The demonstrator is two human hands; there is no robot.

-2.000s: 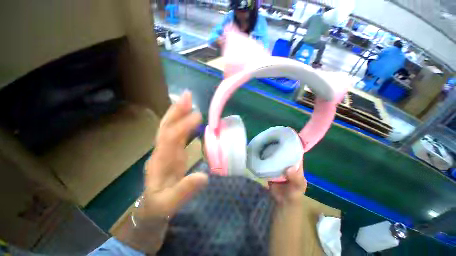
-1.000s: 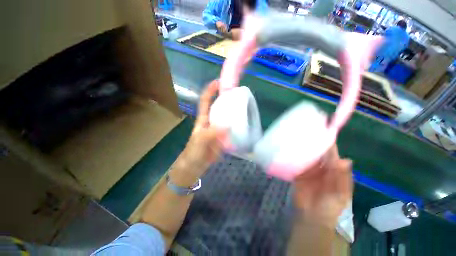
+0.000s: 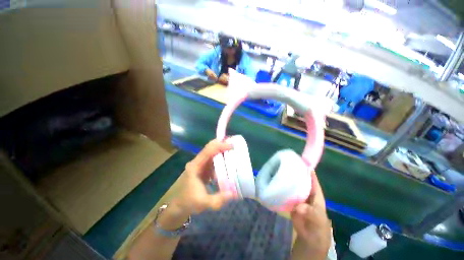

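The pink and white cat-ear headphones (image 3: pixel 314 134) are held up upright in front of me, band on top, above the dark grey bag (image 3: pixel 236 231). My left hand (image 3: pixel 196 185) holds the left ear cup (image 3: pixel 235 167), fingers at its upper outer side and thumb near its bottom. My right hand (image 3: pixel 310 221) grips the right ear cup (image 3: pixel 285 180) from its outer and lower side. The grey-white ear cushions face inward and partly towards me. The outer faces of the cups are hidden.
A large open carton (image 3: pixel 102 188) with dark bags inside stands at left. A white bottle (image 3: pixel 367 240) stands at lower right, beside a partly hidden white wipe (image 3: pixel 332 246). The green conveyor (image 3: pixel 356 185) runs behind. A person (image 3: pixel 226 63) sits opposite, near stacked trays (image 3: pixel 330 129).
The headphones have been turned and are now lower than one second ago. My left hand, open and apart from them at first, now holds the left cup. The view has tilted upward.
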